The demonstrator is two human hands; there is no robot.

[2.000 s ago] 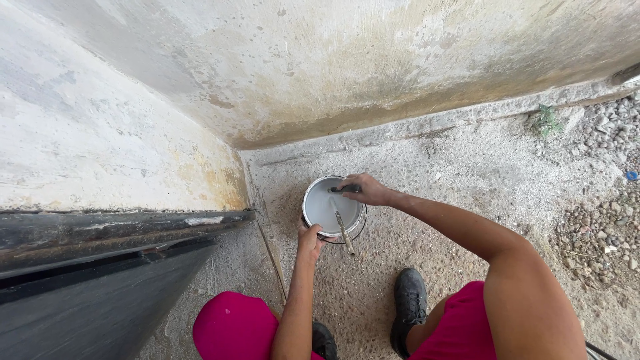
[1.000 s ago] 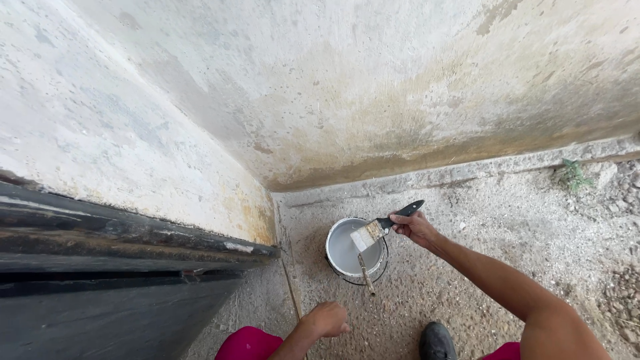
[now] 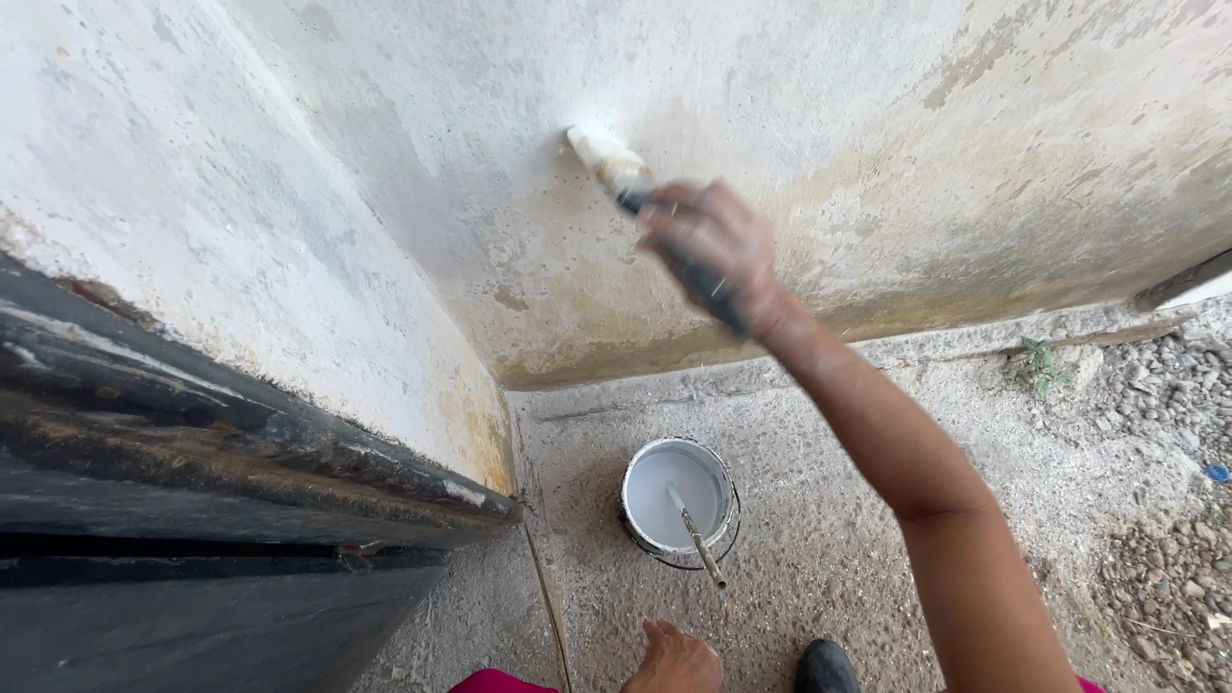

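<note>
My right hand [image 3: 717, 241], blurred, grips the dark handle of a paintbrush [image 3: 621, 173], whose white-coated bristles touch the stained plaster wall [image 3: 818, 144]. Below, on the rough ground, stands a bucket [image 3: 630, 481] of whitish paint with a wire handle. A paint-spattered stick [image 3: 701, 544] leans in it, one end in the paint and the other over the rim. My left hand [image 3: 674, 662] is low in the view, just below the bucket, with nothing seen in it; its fingers are partly hidden.
A second whitewashed wall [image 3: 289, 279] meets the first at a corner on the left. Beneath it runs a dark, weathered ledge [image 3: 241, 414]. A small green plant [image 3: 1039, 366] and loose gravel [image 3: 1169, 577] lie at the right. My dark shoe [image 3: 826, 666] is at the bottom edge.
My right hand has lifted the paintbrush from over the bucket up to the wall. My left hand, at the bucket's rim two seconds ago, has let go and is now below it.
</note>
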